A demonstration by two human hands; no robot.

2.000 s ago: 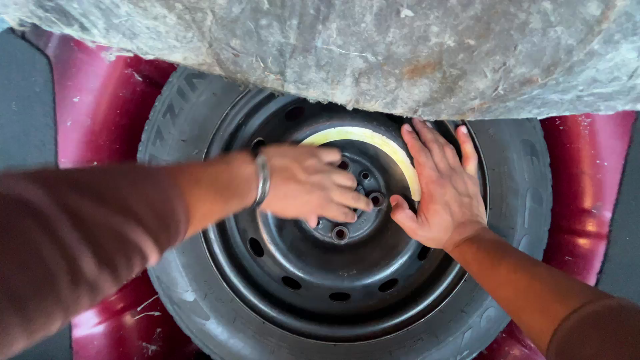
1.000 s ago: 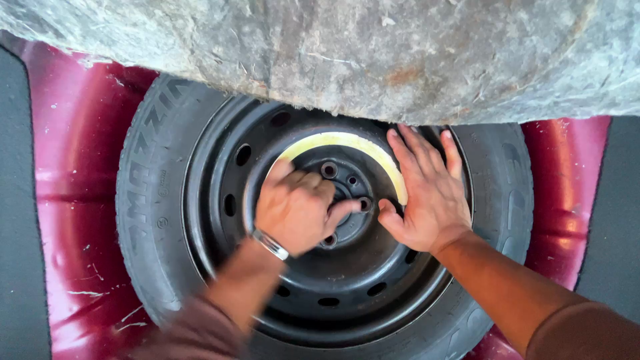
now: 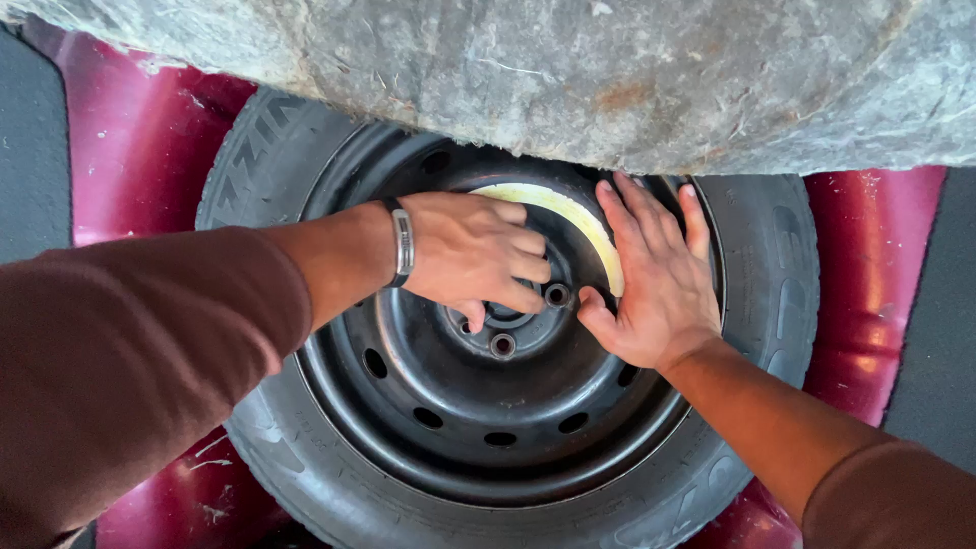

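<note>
A spare tire on a black steel rim lies flat in a red painted well. My left hand, with a banded bracelet at the wrist, is over the hub; its fingers curl down at the center hole, and whatever is under them is hidden. My right hand rests spread on the right side of the rim, thumb toward the hub, and holds nothing. A pale yellow curved sticker shows on the rim between both hands. A lug hole is visible below my left hand.
A gray fibrous mat hangs across the top and covers the tire's upper edge. Red painted metal surrounds the tire. Dark gray lining lies at the left and right edges.
My left hand has turned and shifted from the hub's left side to over its center, its forearm now coming in from the left. My right hand stays on the rim.
</note>
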